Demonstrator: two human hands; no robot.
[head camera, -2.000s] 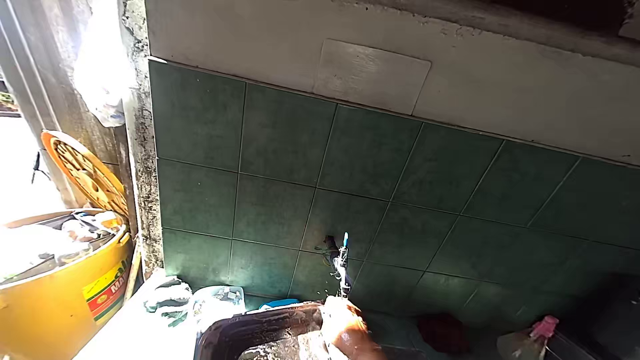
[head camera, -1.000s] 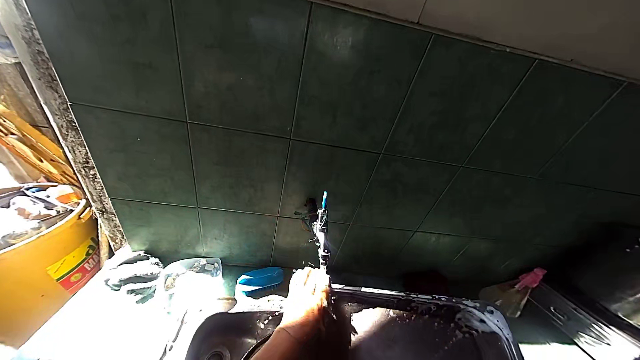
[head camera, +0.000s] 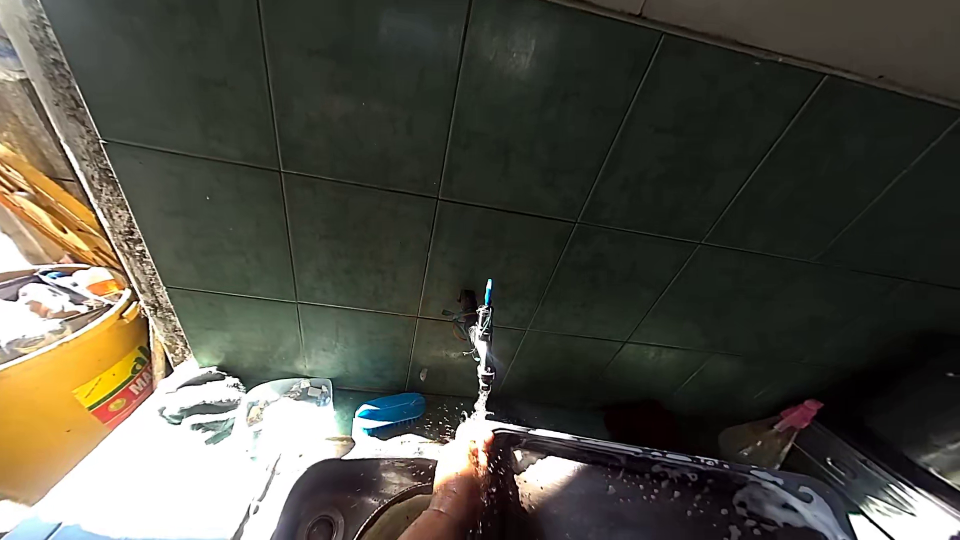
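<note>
My left hand (head camera: 457, 480), its arm entering from the bottom, is under water splashing from a faucet (head camera: 485, 334) on the tiled wall. Glare and spray hide its fingers, so whether it holds anything is unclear. Left of it lies a sink basin (head camera: 337, 480) with a round drain and part of a round rim inside. On the right, a dark, wet surface with a raised rim (head camera: 637, 451) bears white suds. My right hand is not visible.
Behind the sink's left side are a blue scrub brush (head camera: 390, 409), a clear plastic container (head camera: 289, 394) and a crumpled cloth (head camera: 202, 401). A yellow bucket (head camera: 67, 427) stands at far left. A spray bottle with a pink head (head camera: 799, 415) is at right.
The view has shifted down and closer, bringing more of the sink into sight since the earliest frame. A hand is under the running water in all frames.
</note>
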